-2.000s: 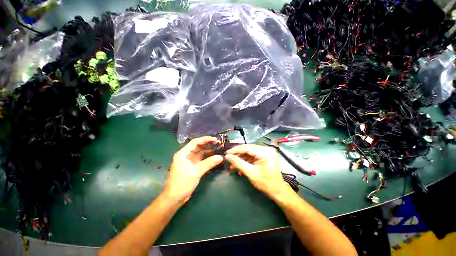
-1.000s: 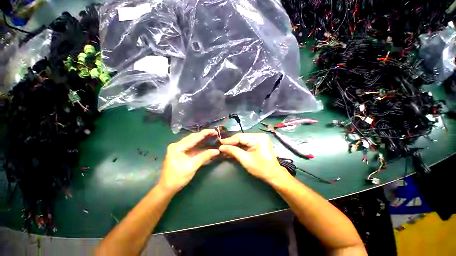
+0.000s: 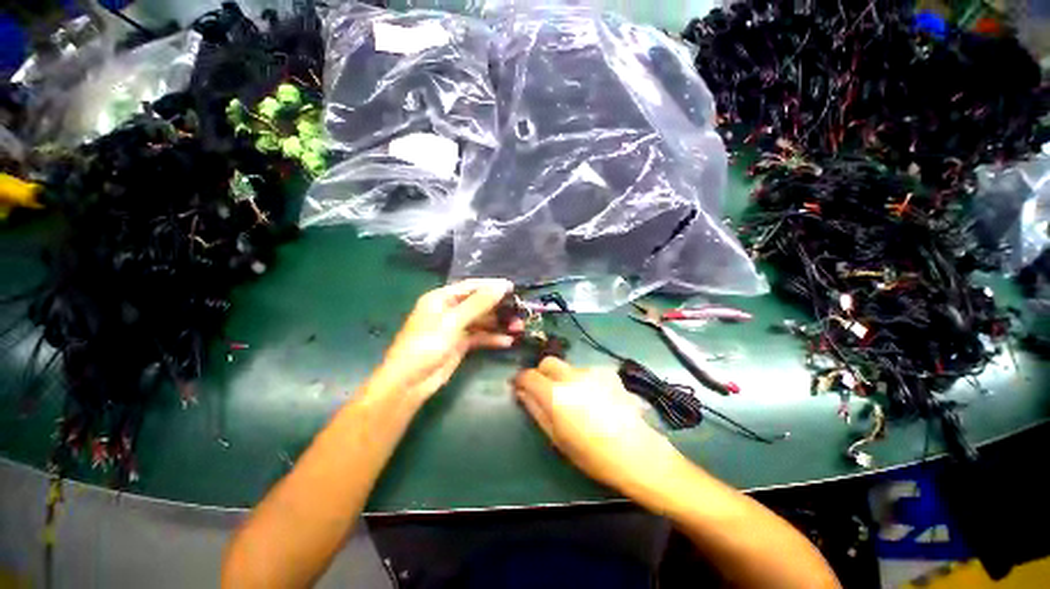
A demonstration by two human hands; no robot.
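My left hand (image 3: 443, 336) is over the green tabletop, its fingers closed on a small dark part with pale wire strands (image 3: 530, 322) at its right side. My right hand (image 3: 576, 417) is just below and to the right, fingertips bent down by a small dark piece (image 3: 553, 346); whether it grips that piece is unclear. A black cable runs from near the hands to a coiled bundle (image 3: 662, 395) on the table, right of my right hand. Red-handled pliers (image 3: 695, 350) lie open above the coil.
Large clear bag (image 3: 599, 173) and smaller clear bag (image 3: 403, 98) of dark parts lie behind the hands. A black harness pile (image 3: 887, 276) is at right, another (image 3: 150, 265) at left with yellow-green pieces (image 3: 282, 129). The table's curved edge (image 3: 461, 507) is nearest me.
My right hand has moved down and slightly away from my left fingertips. The coil and its cable now show more fully. The view has shifted, so the table items sit further right.
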